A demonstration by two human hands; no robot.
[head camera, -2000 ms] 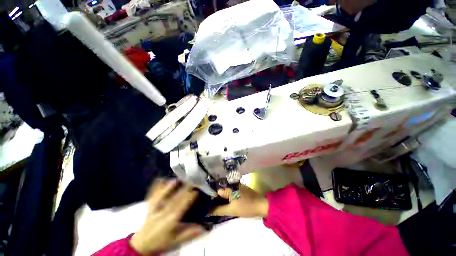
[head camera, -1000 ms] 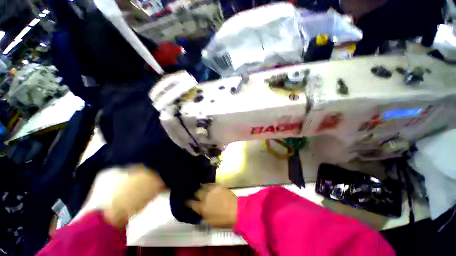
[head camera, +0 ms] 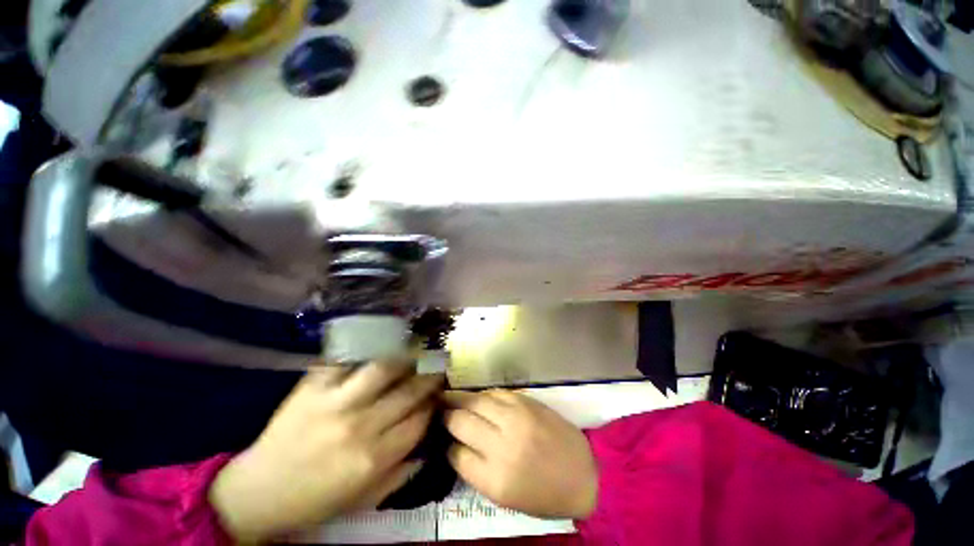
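The white sewing machine head (head camera: 598,149) fills the upper half of the view, with the ribbed tension knob (head camera: 368,339) on its front. My left hand (head camera: 331,448) is just below the knob, fingers bent on the dark garment piece (head camera: 429,475). My right hand (head camera: 523,453) is close beside it, fingertips on the right edge of the same dark cloth. A small pale piece (head camera: 431,363) shows above the fingertips; I cannot tell what it is. The needle and presser foot are hidden behind the knob and my fingers.
A shiny black case or phone (head camera: 801,400) lies under the machine arm at right. A dark strip (head camera: 657,347) hangs beside it. A grey metal guard loop (head camera: 56,240) stands at the head's left end. Ruler marks (head camera: 486,512) run along the pale table's front edge. Dark cloth lies at left.
The view has moved much closer to the machine head. My left hand has come right, from the cloth at left to beside my right hand at the knob. Both hands now meet on the dark cloth.
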